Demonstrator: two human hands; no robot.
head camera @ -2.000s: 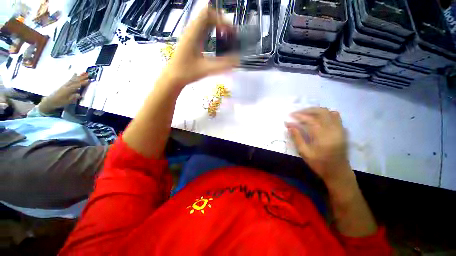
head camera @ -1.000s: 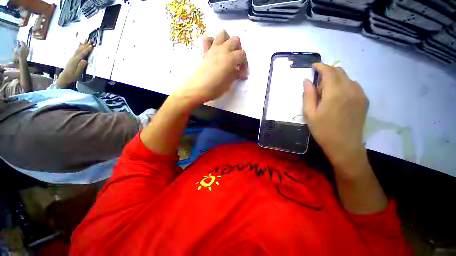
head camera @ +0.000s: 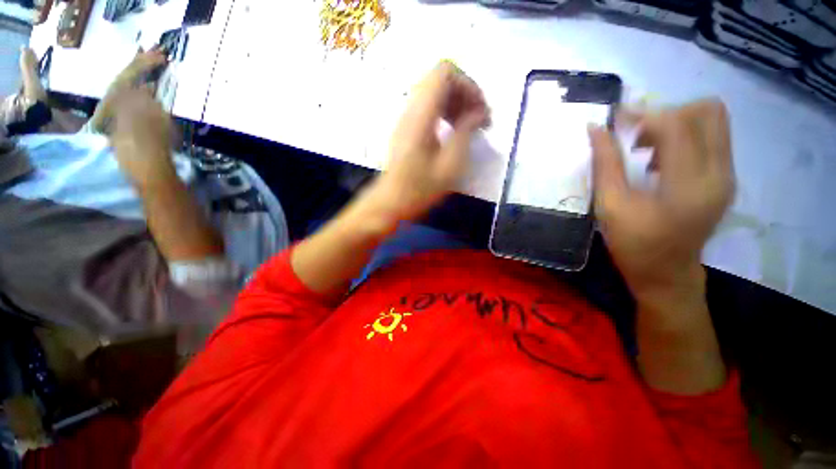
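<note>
A black phone middle frame [head camera: 543, 236] lies on the white table, its solid black panel toward me and overhanging the table's front edge. The table shows through its large window. My left hand [head camera: 438, 128] is raised just left of the frame, thumb and fingertips close together; whether anything is between them cannot be told. My right hand [head camera: 674, 183] is blurred at the frame's right side, fingers curled and thumb near the frame's edge. Whether it holds anything is not clear.
A pile of orange-yellow flex pieces [head camera: 353, 23] lies at the top, left of the frame. Stacked dark phone frames [head camera: 765, 37] stand at the upper right. A neighbour's blurred arm [head camera: 160, 179] is at the left, with dark parts beyond. The table's dark front edge runs below my hands.
The black frame came onto the table after the first view. Since one second ago, the view has shifted, my left hand's fingertips have drawn together, and my right hand has moved slightly off the frame's side.
</note>
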